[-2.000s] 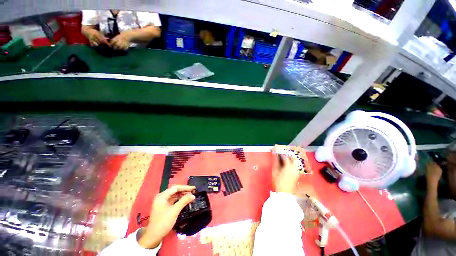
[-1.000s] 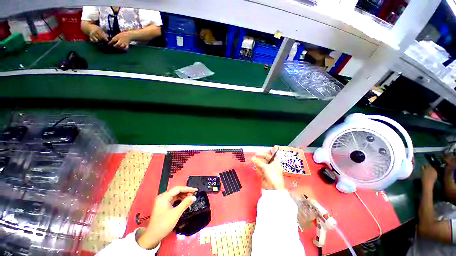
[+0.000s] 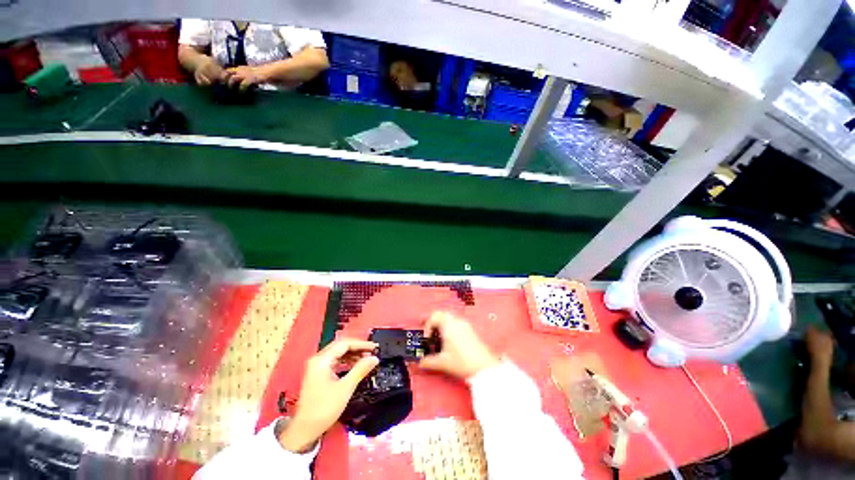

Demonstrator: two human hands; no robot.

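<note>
My left hand (image 3: 328,392) is shut on the black device body (image 3: 379,405), which is open and shows circuit detail inside. A flat black cover (image 3: 388,341) with pale spots lies just beyond the device body. My right hand (image 3: 459,347) is low over the right end of the cover, fingers pinched around dark slim tweezers (image 3: 432,343); their tip cannot be made out. The black adhesive strips beside the cover are mostly hidden by my right hand.
The parts box (image 3: 561,308) stands right of the small black pads (image 3: 356,298). The glue gun (image 3: 619,408) and fan (image 3: 692,298) are at right. Tan adhesive sheets (image 3: 253,361) and blister trays (image 3: 98,347) are left. A person (image 3: 251,58) works across the conveyor.
My right hand has moved left from the parts box, down to the cover and strips. My left hand keeps the device body in about the same place. The view has shifted slightly.
</note>
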